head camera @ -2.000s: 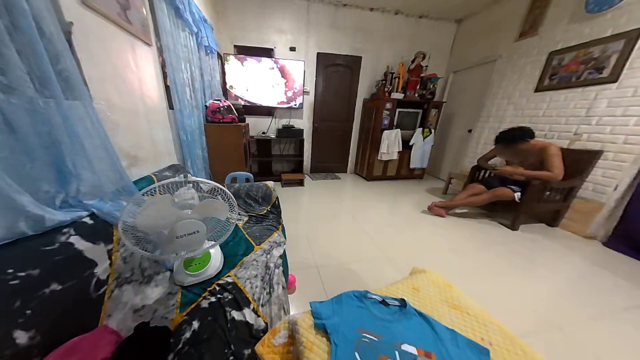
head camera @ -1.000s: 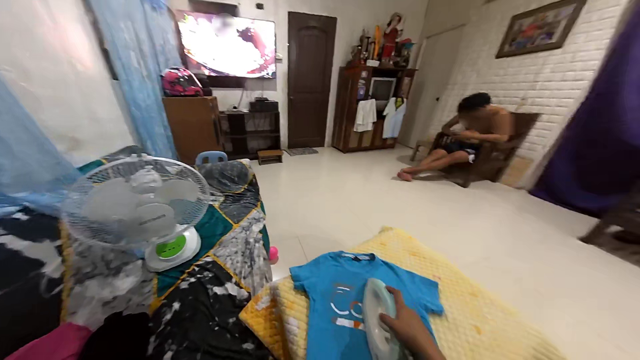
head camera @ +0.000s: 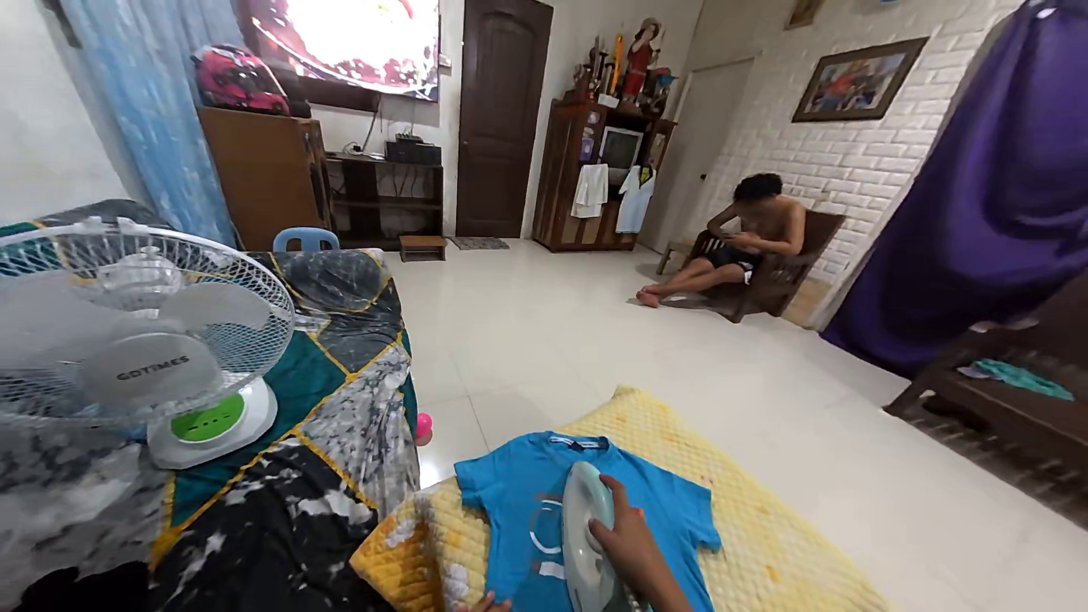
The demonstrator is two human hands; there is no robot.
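Note:
My right hand [head camera: 633, 540] grips a pale green and white clothes iron [head camera: 586, 535], which rests on the front of a blue T-shirt [head camera: 523, 472]. The shirt lies spread, neck away from me, on a yellow quilted pad [head camera: 748, 501]. At the bottom edge, only the fingertips of my left hand [head camera: 486, 603] show, near the shirt's lower left side; the rest of that hand is out of view. The iron covers part of the shirt's printed front.
A white electric fan [head camera: 212, 425] stands at the left on a patterned cover [head camera: 340, 425]. A person [head camera: 769, 225] sits in a wooden chair [head camera: 820, 242] across the tiled floor. A dark wooden bench [head camera: 1020, 374] is at the right, and a pink ball [head camera: 423, 425] lies beside the cover.
Two seconds ago neither hand was in view; the right hand with the iron then came onto the shirt. My left fingertips now show at the bottom. The view has turned right.

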